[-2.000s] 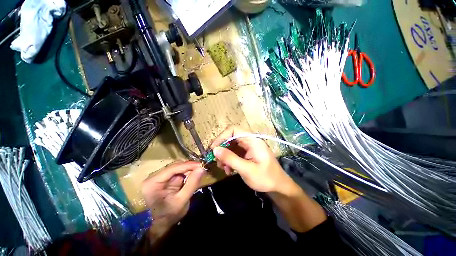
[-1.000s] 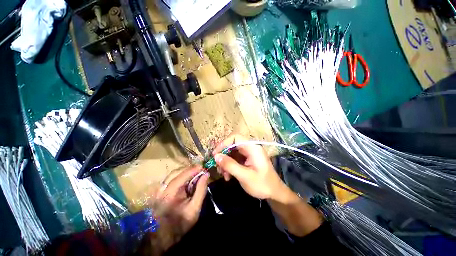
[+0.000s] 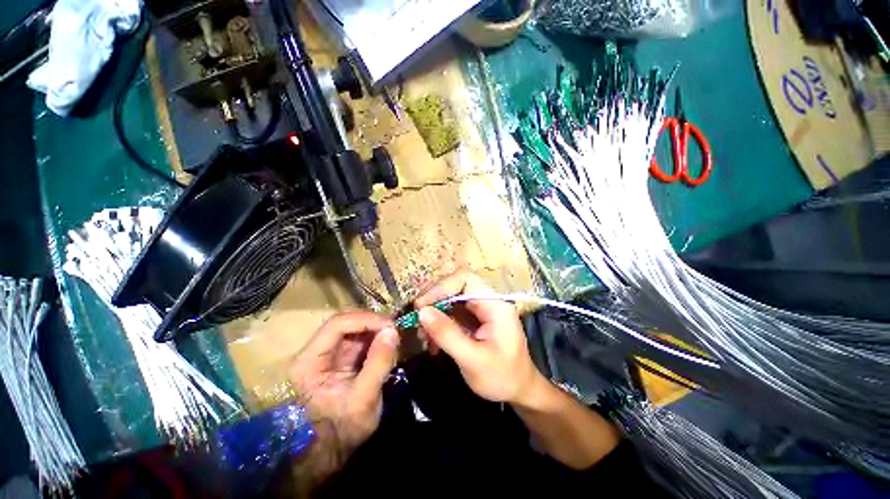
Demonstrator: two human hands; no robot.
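Observation:
My right hand [image 3: 488, 341] holds the green end [image 3: 427, 312] of a long white cable [image 3: 595, 320] between thumb and fingers. The cable runs off to the right. My left hand [image 3: 346, 365] pinches at the left side of the same green end; the small part between its fingertips is mostly hidden. Both hands are bare and nearly touch. The soldering iron [image 3: 337, 166] is clamped above the board, and its metal tip [image 3: 384, 268] points down just above the fingertips. Whether the tip touches the work cannot be told.
The black fan [image 3: 210, 244] stands left of the iron. Short white leads [image 3: 146, 331] lie beside it. A large cable bundle [image 3: 625, 195] spreads at right, with red scissors [image 3: 681, 154] beside it. A yellow-green sponge [image 3: 431, 125] and tape roll [image 3: 496, 27] lie further back. A blue plastic bag [image 3: 265, 439] is low left.
My left hand has shifted slightly, with its fingers now straighter at the green end. The right hand has moved slightly down. The whole view has shifted a little, and a red light shows near the iron.

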